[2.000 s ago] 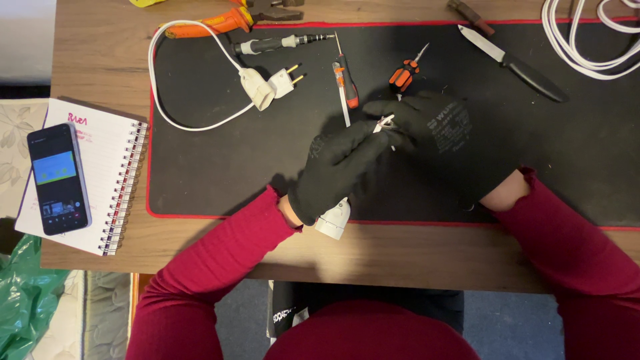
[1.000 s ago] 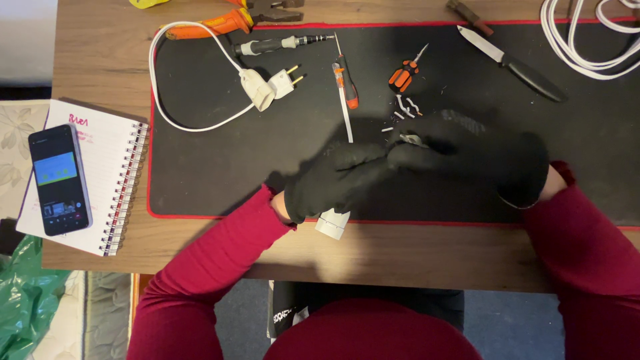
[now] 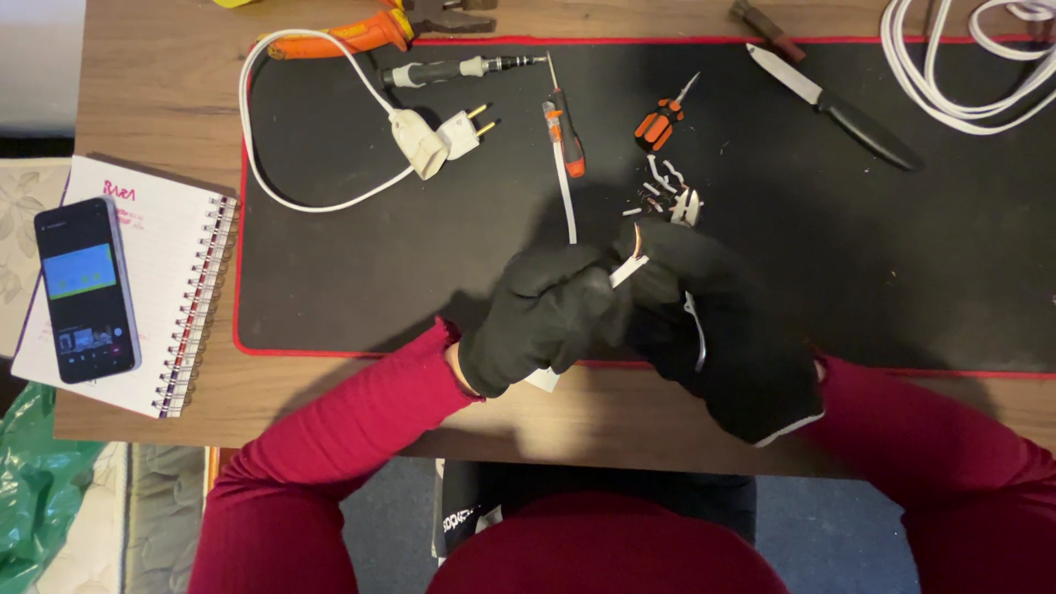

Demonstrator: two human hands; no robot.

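Note:
Black work gloves cover both hands. My left hand [image 3: 549, 318] grips a white electrical cable [image 3: 629, 272], whose bare copper end [image 3: 637, 241] points up between the hands. Close against it on the right, my right hand [image 3: 726, 330] holds a small metal hand tool, perhaps cutters; its pale jaws [image 3: 685, 206] show past the fingers and a curved metal part [image 3: 697, 330] lies along the palm. Cut bits of white insulation [image 3: 657, 175] and wire lie just beyond the right hand. A white piece [image 3: 542, 379] shows beneath my left hand, mostly hidden.
A stubby orange-black screwdriver [image 3: 660, 124], a red-black screwdriver [image 3: 569, 136], a clear-handled tester [image 3: 557, 157], a precision screwdriver [image 3: 445, 72], a white extension cord [image 3: 309, 208], pliers [image 3: 346, 40], a knife [image 3: 866, 132], coiled white cable [image 3: 907, 78], and a phone [image 3: 87, 289] on a notebook [image 3: 165, 330] surround the hands.
The cable's copper end, out of clear sight a second ago, shows between my hands. The right hand has turned, and the tool's jaws now show beside the insulation scraps.

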